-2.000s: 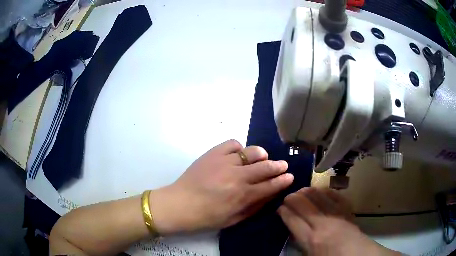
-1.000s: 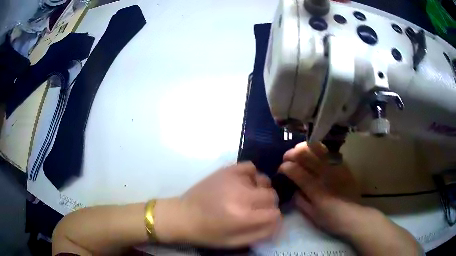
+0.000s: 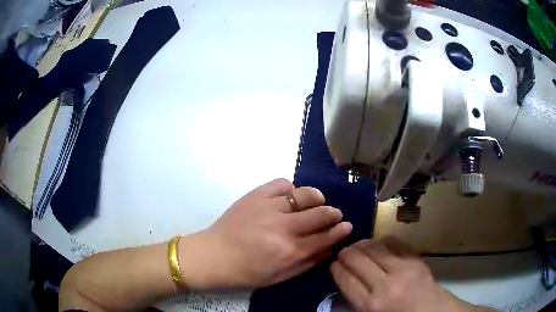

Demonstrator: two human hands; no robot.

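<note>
A long dark navy cloth piece (image 3: pixel 344 198) lies under the head of the white sewing machine (image 3: pixel 427 91), running from behind it to the front table edge. The small metal presser foot (image 3: pixel 353 177) shows at the head's lower left; the needle cannot be made out. My left hand (image 3: pixel 283 231), with a ring and gold bangle, lies flat on the cloth, fingers slightly apart. My right hand (image 3: pixel 384 274) rests at the cloth's right edge, fingertips on it; its grip is unclear. A small pale bit shows under the cloth near my right hand.
Another dark curved piece (image 3: pixel 113 109) lies at the left. Beside it are striped-looking stacked strips (image 3: pixel 61 155) and dark cloth (image 3: pixel 64 73) on a pale board (image 3: pixel 24 158). Blurred scissors or snips (image 3: pixel 542 253) lie at the far right. Green plastic (image 3: pixel 541 24) shows at the upper right.
Since one second ago, my left hand has opened from a curled shape and moved up onto the cloth. My right hand has moved down, away from the presser foot. The camera view has shifted slightly.
</note>
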